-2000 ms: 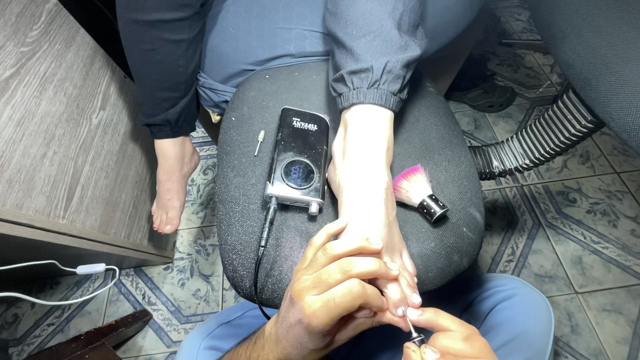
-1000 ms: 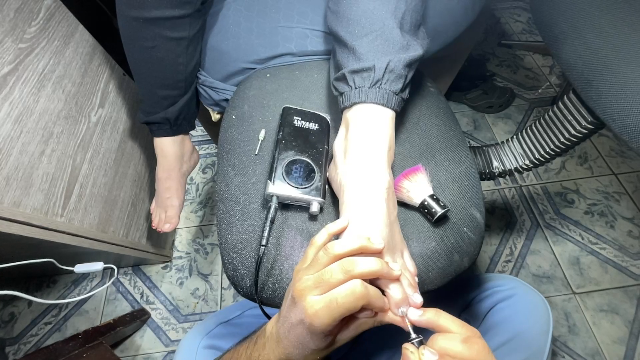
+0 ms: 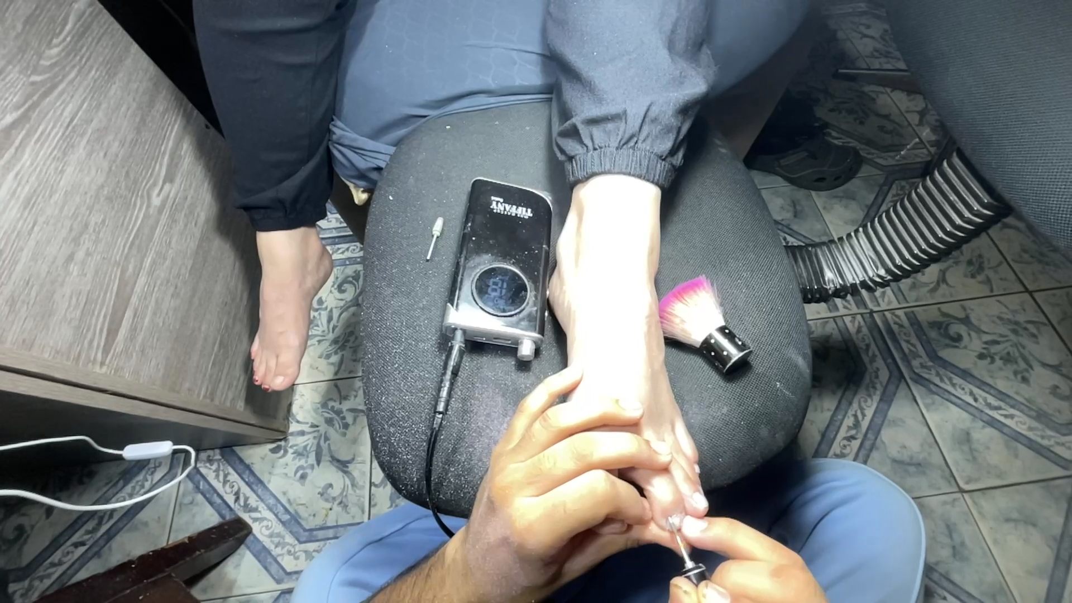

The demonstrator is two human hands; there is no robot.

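Another person's bare foot (image 3: 615,335) rests on a dark fabric chair seat (image 3: 502,435). My left hand (image 3: 569,477) is wrapped around its toes. In my right hand (image 3: 745,561) is a handheld nail drill (image 3: 693,573), mostly cut off by the lower edge, its metal bit (image 3: 680,540) at the tip of a toe. Left of the foot lies the black drill control unit (image 3: 502,251) with a lit round display and a plugged-in black cable (image 3: 434,444). A loose drill bit (image 3: 435,238) lies beside it. A pink-bristled dust brush (image 3: 703,322) is right of the foot.
The person's other foot (image 3: 283,318) is down at the left by a wood-grain cabinet (image 3: 109,251). A white cable (image 3: 147,450) with an inline switch hangs lower left, above a dark wooden piece (image 3: 159,557). A ribbed hose (image 3: 904,234) and a dark shoe (image 3: 808,159) are at the right.
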